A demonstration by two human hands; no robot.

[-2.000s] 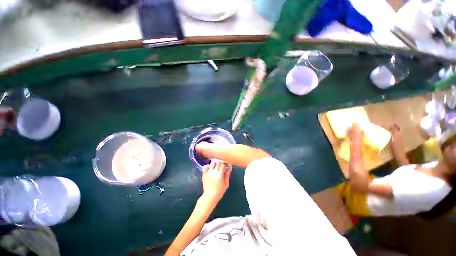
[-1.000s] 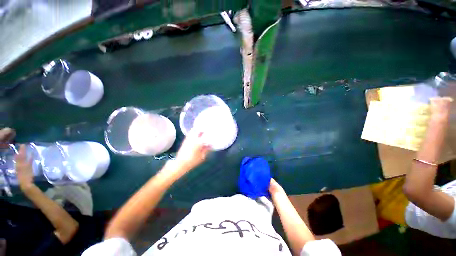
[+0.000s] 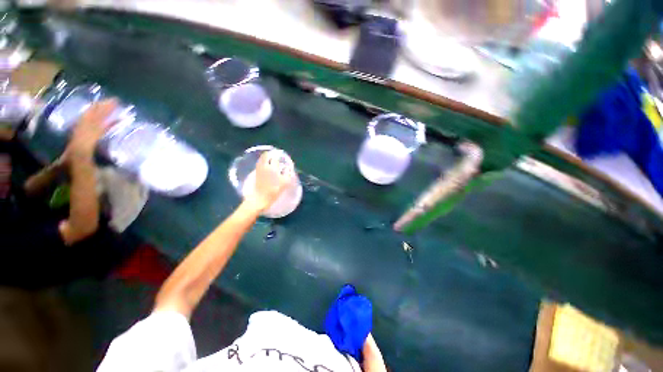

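Observation:
My left hand [image 3: 269, 174] is over the standing clear tub with a cream-white inside [image 3: 286, 202]; its fingertips are blurred, and I cannot tell whether they hold a small piece. My right hand [image 3: 372, 354] is at the bottom edge, partly cut off, and holds the crumpled blue cloth [image 3: 349, 320] close to my shirt. A clear tank with a white base [image 3: 384, 160] lies on the green belt to the right of the tub, beyond my hands. A similar tank [image 3: 246, 105] lies farther up and left.
A row of clear tanks [image 3: 173, 168] lies at the left, with a neighbour's hand [image 3: 93, 123] on it. A green metal upright [image 3: 451, 185] slants over the belt. The white shelf holds a dark phone-like device [image 3: 376, 45] and blue cloths [image 3: 618, 123]. Yellow sheets [image 3: 581, 338] lie lower right.
The view has turned and tilted. My left hand has let go of the tank and is now at the tub. That tank appears to lie farther back. My right hand still holds the cloth.

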